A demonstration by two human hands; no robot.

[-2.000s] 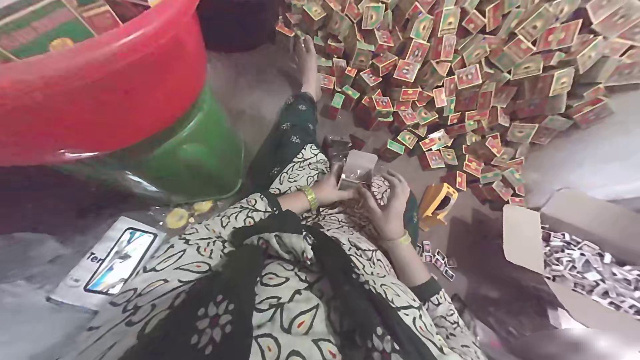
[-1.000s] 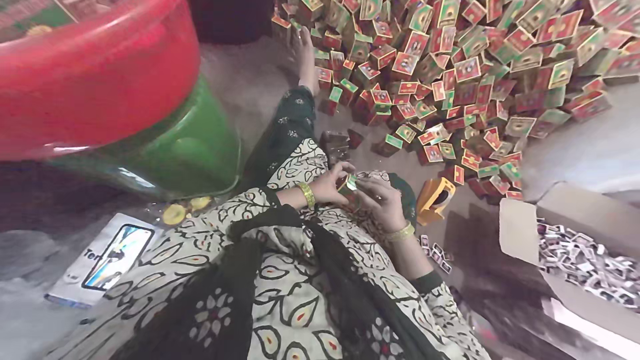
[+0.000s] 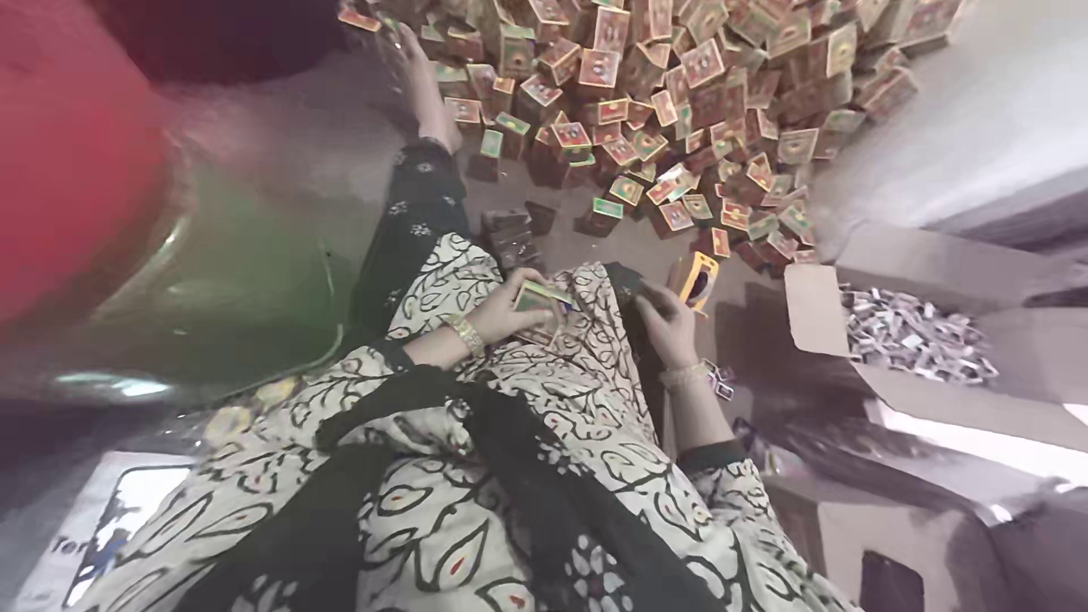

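Over my lap, my left hand (image 3: 508,313) holds a small printed cardboard box (image 3: 537,304) with green and yellow on it; a clear part seems to hang below its near side. Away from it, my right hand (image 3: 667,327) is over my other knee, fingers bent and pointing down; whether anything is between them cannot be told. Just beyond the right hand, a yellow packet with a dark oval (image 3: 699,282) lies on the floor. A few small white pieces (image 3: 719,380) lie beside my right wrist. Past my knees spreads a large heap of small printed boxes (image 3: 599,68).
An open cardboard carton (image 3: 816,310) at the right holds many small white pieces (image 3: 914,340). A red tub (image 3: 76,161) and a green tub (image 3: 246,255) stand at the left. Small dark packets (image 3: 510,238) lie between my legs. A printed white box (image 3: 110,527) is at the lower left.
My right hand has moved away from my left hand, to the right, toward the yellow packet. My left hand keeps a small box over my lap. The two hands were together before.
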